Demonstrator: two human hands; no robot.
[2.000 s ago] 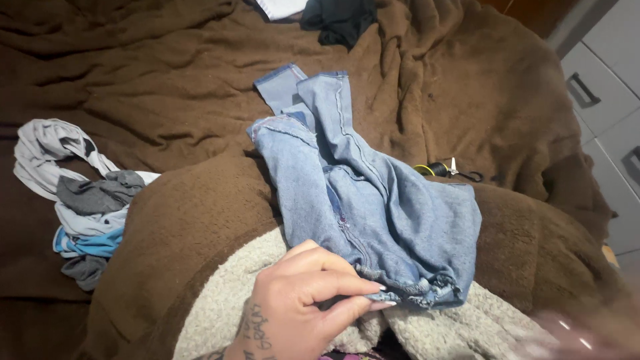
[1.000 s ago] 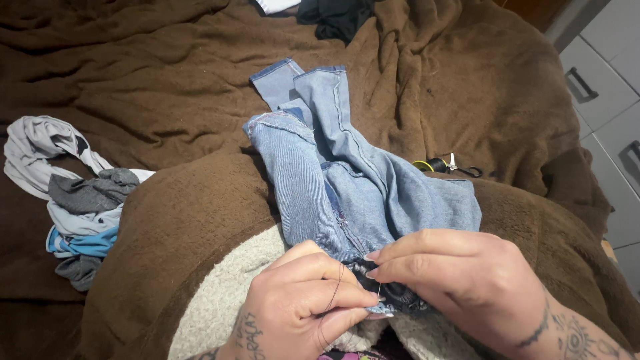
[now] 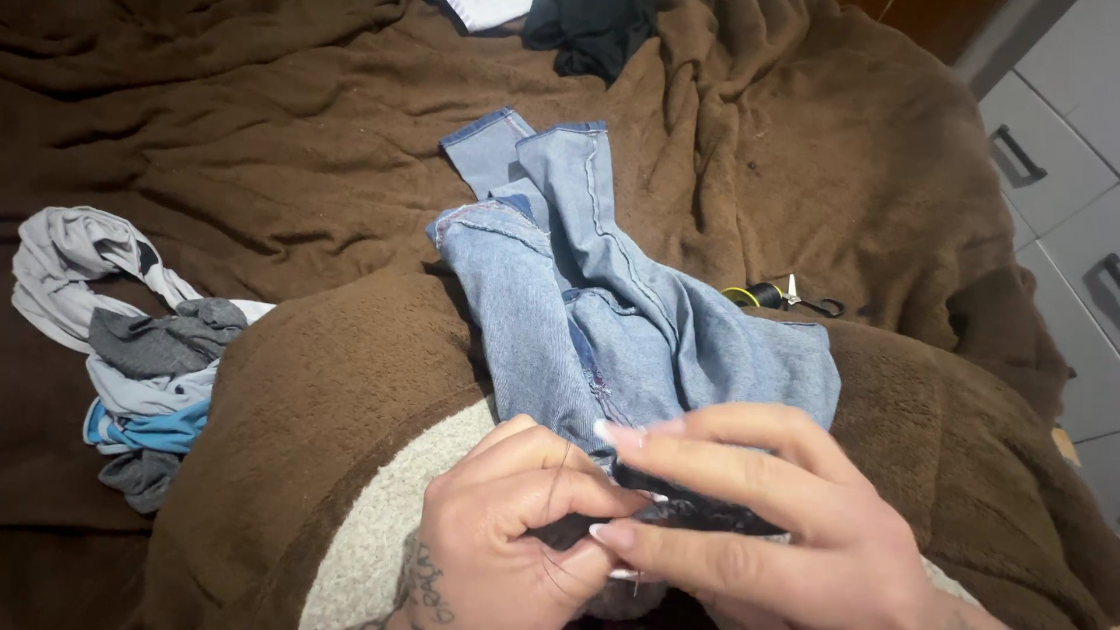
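A light blue denim garment (image 3: pixel 735 359), seams showing, lies across a brown blanket over the lap. My left hand (image 3: pixel 525 516) pinches its near edge between thumb and index finger, and a dark thread (image 3: pixel 553 499) loops over those fingers. My right hand (image 3: pixel 770 507) is at the same edge, its fingers apart and its fingertips close to the left thumb. A thin needle-like glint shows below the fingertips, too small to make out surely. Whether the right fingers grip anything is hidden.
A spool of black thread (image 3: pixel 765 295) and small scissors (image 3: pixel 809 300) lie right of the denim. Crumpled grey, white and blue clothes (image 3: pixel 157 350) are at left. Dark cloth (image 3: pixel 591 35) and white cloth (image 3: pixel 490 10) lie at the top. Grey drawers (image 3: pixel 1050 166) stand at right.
Two seconds ago my right hand was a blur at the lower right edge; it has come in to the denim beside my left hand, which keeps its pinch.
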